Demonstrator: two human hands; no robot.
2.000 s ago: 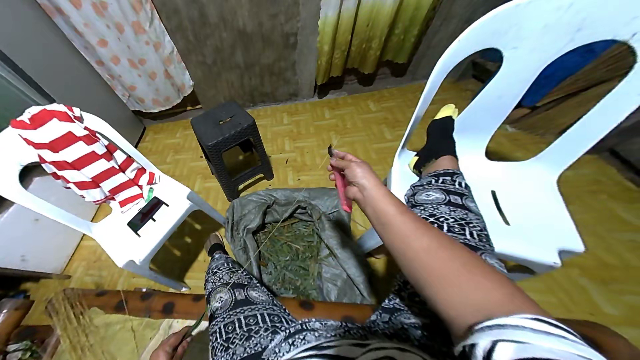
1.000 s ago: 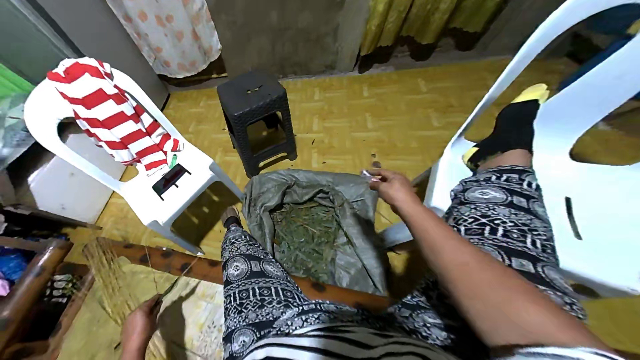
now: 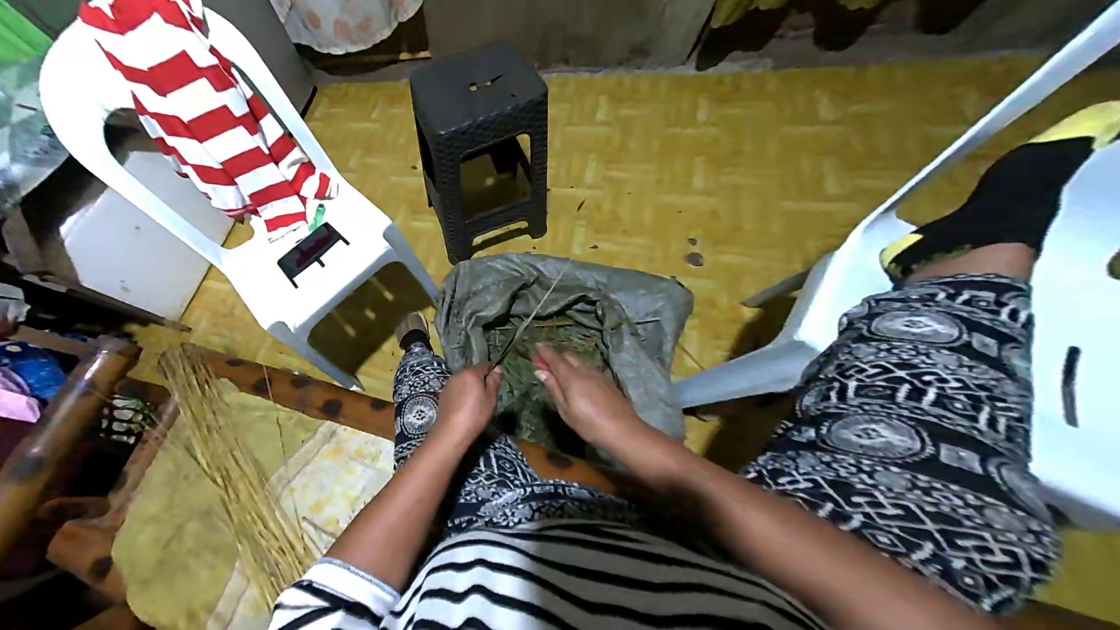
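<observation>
My left hand [image 3: 468,398] is closed around a thin dried stalk [image 3: 527,322], which points up over the opening of a grey woven sack [image 3: 652,315]. Green and brown plant scraps [image 3: 525,411] lie inside the sack. Over its right part is my right hand [image 3: 584,394], fingers curled; a bit of pink shows at the fingertips, and the rest of what it holds is hidden. The two hands are close together but apart. To the left, a bundle of long dry stalks [image 3: 232,472] rests on a yellowish cloth [image 3: 157,534].
A black plastic stool [image 3: 479,96] stands beyond the sack. At left, a white plastic chair [image 3: 350,254] bears a red-and-white striped cloth [image 3: 210,122] and a dark phone [image 3: 312,252]. My leg rests on another white chair [image 3: 1081,289] at right. A brown wooden rail [image 3: 297,389] runs below the sack.
My left hand has come from beside the stalk bundle to over the sack. My right hand has moved in from the sack's right edge, near the left hand.
</observation>
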